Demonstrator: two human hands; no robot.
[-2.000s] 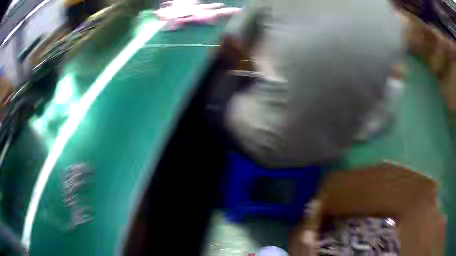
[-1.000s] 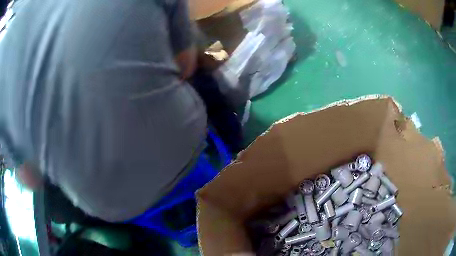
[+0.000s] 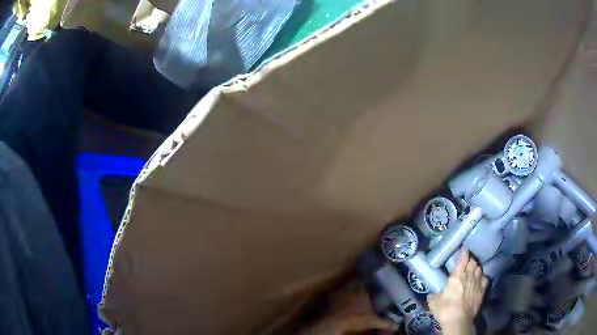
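Grey fan bodies (image 3: pixel 455 237), with round drum heads and tube handles, lie in a jumbled heap inside the large cardboard carton (image 3: pixel 314 163). Some heads show spoked faces. My right hand (image 3: pixel 458 293) is down in the carton, its fingers against the fan bodies near the front of the heap; whether it grips one cannot be told. My left hand (image 3: pixel 357 320) is dim and partly cut off by the bottom edge, beside the heap's left side; its fingers are unclear.
The carton's torn rim (image 3: pixel 183 134) curves across the left and top. Beyond it are a blue stool or crate (image 3: pixel 95 216), a person's dark-clothed leg (image 3: pixel 111 82), clear plastic wrapping (image 3: pixel 209 39) and green floor (image 3: pixel 321 23).
The view has turned from the bench to the carton and moved in close over it. The heap looks larger, and my hands now show inside. The grey-shirted person has mostly left the view.
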